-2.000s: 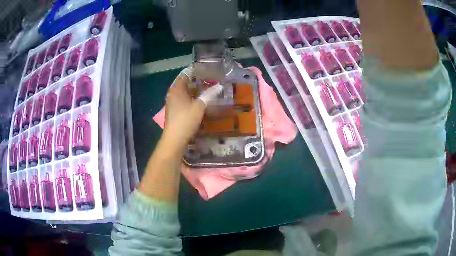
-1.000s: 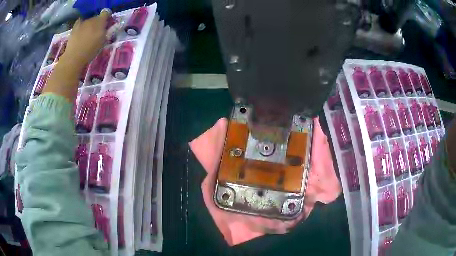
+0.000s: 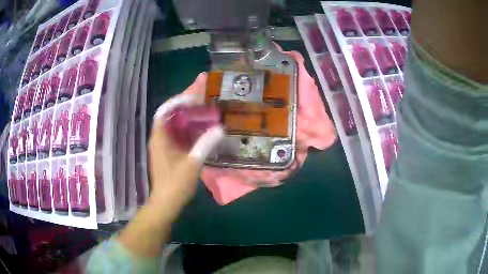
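My left hand, with white covers on its fingertips, holds a pink bottle over the left edge of the press base. Hand and bottle are blurred. The silver nest with its round centre shows bare among the orange pads. The grey press head stands above it at the top. My right hand is out of the picture; only the raised right wrist and sleeve show at the right edge.
Stacked white trays of pink bottles stand at the left. More trays of bottles stand at the right, partly behind the right sleeve. A salmon-pink cloth lies crumpled under the base on the green top.
My left hand has moved from the top of the left trays to the press base and now holds a bottle. The view has shifted, and the right forearm shows larger and higher.
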